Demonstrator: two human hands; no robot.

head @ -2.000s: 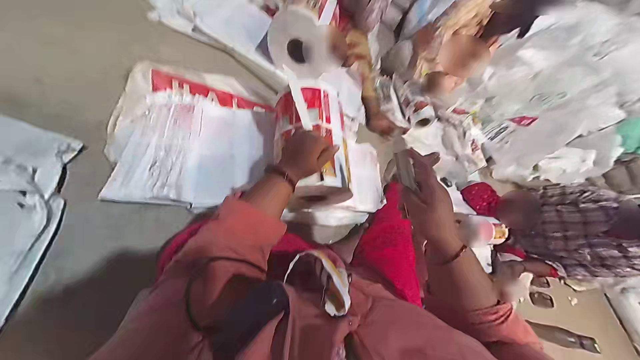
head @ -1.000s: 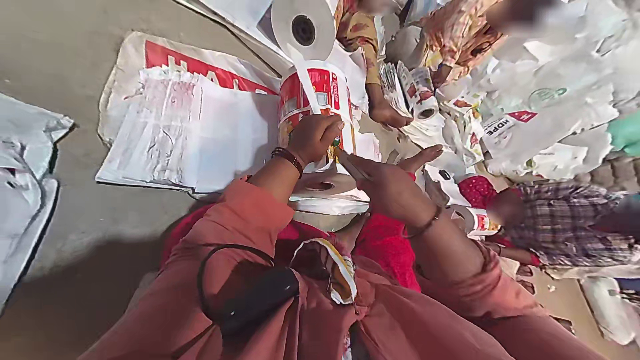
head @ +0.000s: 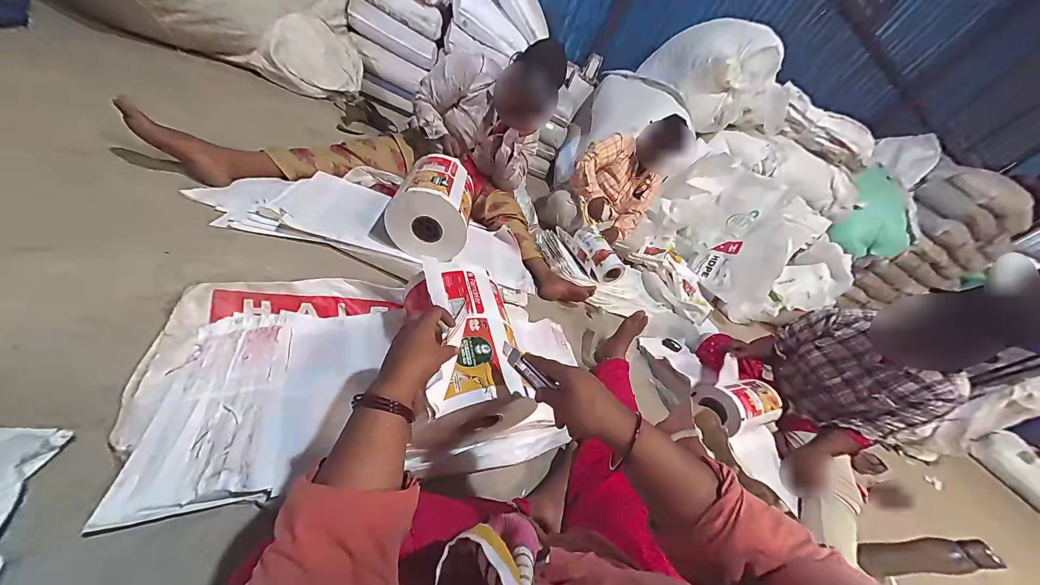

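A roll of printed red, white and yellow film (head: 475, 357) lies before my lap on white sheets. My left hand (head: 421, 353) is at the roll's upper left, its fingers closed on a loose strip of the film. In my right hand (head: 581, 398) is a snap-off utility knife (head: 528, 367), its tip at the roll's right side. A stack of flat white woven sacks (head: 236, 406) lies left of the roll, on a sack with a red printed band (head: 301, 304).
Beyond the roll stands another printed roll (head: 429, 215) beside a seated person's outstretched leg. Two more people sit at the back and right, near smaller rolls (head: 739, 404). A heap of white plastic sacks (head: 747, 211) fills the back right.
The view has tilted up and shows more of the room. My right hand has moved off from my left, and the knife now shows plainly at the roll's right side.
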